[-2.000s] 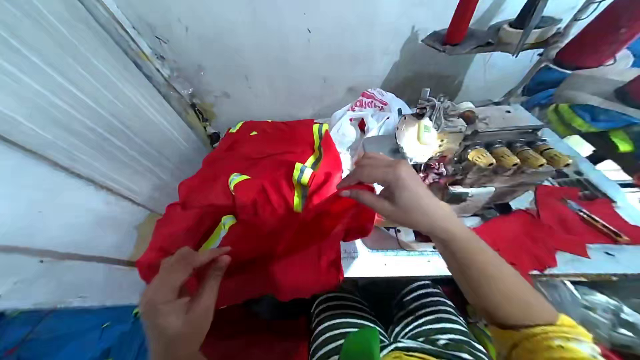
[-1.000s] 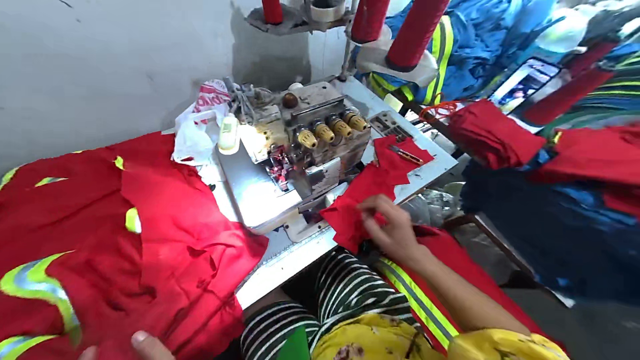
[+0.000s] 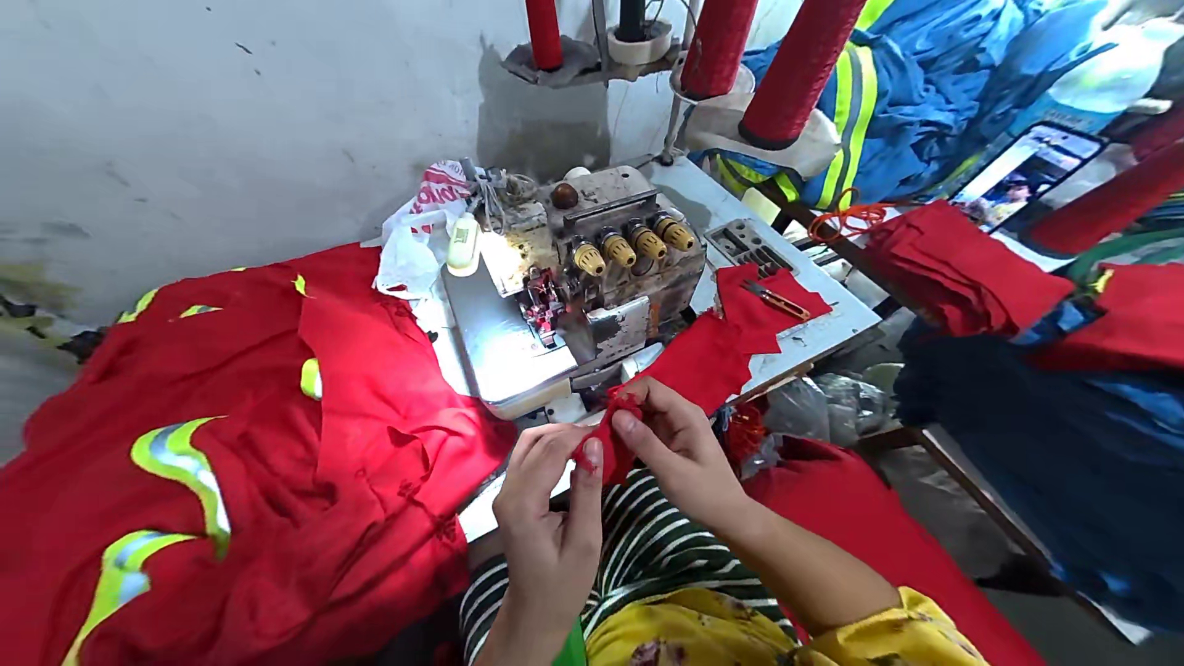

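My left hand [image 3: 555, 490] and my right hand [image 3: 675, 444] pinch a small red fabric piece [image 3: 612, 435] between fingers and thumbs, just in front of the machine's front edge. Behind them stands an overlock sewing machine [image 3: 629, 236] with several yellow tension dials and a lit metal work plate [image 3: 504, 342]. Flat red cut pieces [image 3: 698, 361] lie on the table right of the machine, with thread snips [image 3: 775, 300] on top. A large red garment [image 3: 370, 481] with yellow and silver reflective strips spreads over the left side.
A white plastic bag [image 3: 412, 245] lies behind the garment by the wall. Red thread cones [image 3: 717, 46] stand above the machine. On the right are stacked red pieces [image 3: 967, 268], a lit phone [image 3: 1027, 176], dark blue cloth [image 3: 1008, 444] and blue fabric with reflective strips [image 3: 925, 102].
My left hand has left the large red garment and joined my right hand at the small red piece. My right hand, earlier over the cut pieces, has moved left.
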